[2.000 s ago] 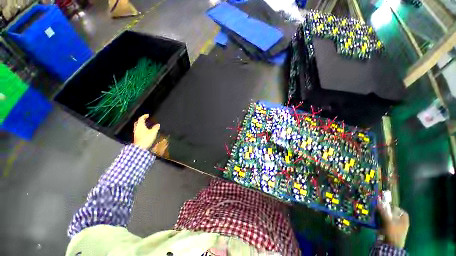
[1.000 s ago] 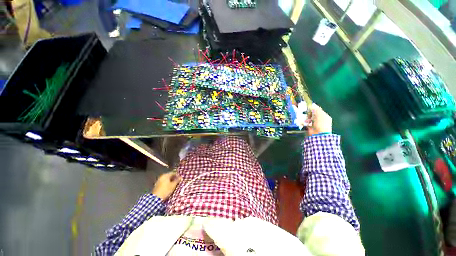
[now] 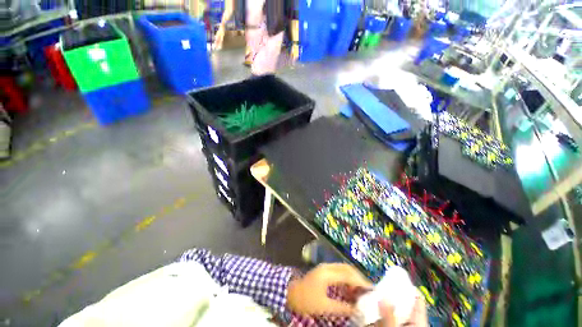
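Note:
My left hand is at the bottom centre, its fingers touching a crumpled white wipe. My right hand is cut off by the bottom edge; its fingers hold the wipe from the other side. Both hands are in front of the bench's near edge. Circuit board panels with yellow parts and red wire leads lie on the dark bench, just beyond the hands. A blue sheet edge shows under their right side.
A black bin with green strips stands left of the bench. Blue foam sheets lie at the far side. Black sheets and more boards are stacked at the right, beside the green belt.
The view has swung left. My left hand has risen from beside my lap to the wipe. My right hand has left the boards' right edge, bringing the wipe to my left hand.

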